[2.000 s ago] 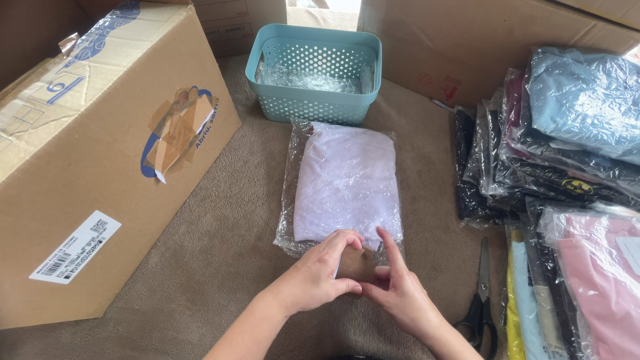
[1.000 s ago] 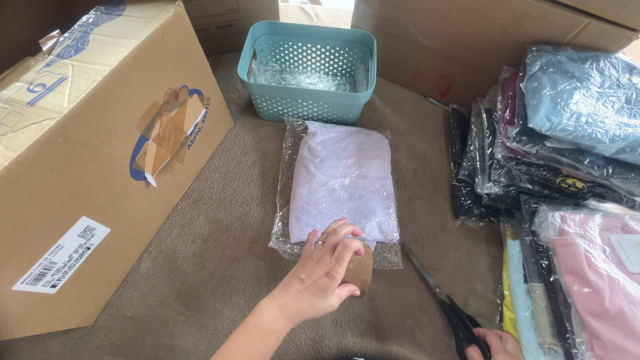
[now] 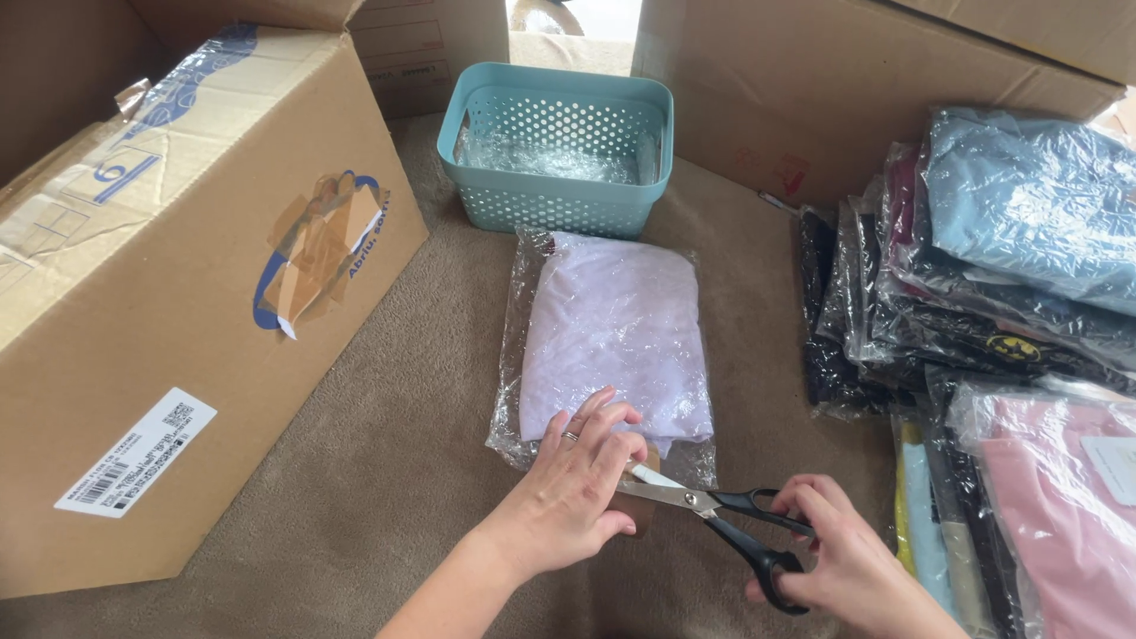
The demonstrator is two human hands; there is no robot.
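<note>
A folded lilac garment in a clear plastic bag (image 3: 617, 342) lies flat before me. My left hand (image 3: 577, 488), with a ring on one finger, rests at the bag's near edge, its fingers on a piece of brown packing tape (image 3: 641, 513). In my right hand (image 3: 821, 541) are black-handled scissors (image 3: 701, 504). Their blades are spread and point left, at the tape beside my left fingers. The hand partly hides where blades and tape meet.
Beyond the bag stands a teal perforated plastic basket (image 3: 555, 200) holding clear plastic. A large cardboard box (image 3: 266, 373) is at left. Bagged garments (image 3: 1021, 213) are piled at right, with a bagged pink garment (image 3: 1056, 497) nearer. Another cardboard box (image 3: 754, 106) stands behind.
Both hands were together at the tape at first. My right hand then went to the scissors lying at right and has brought them, now spread, to the tape beside my left hand.
</note>
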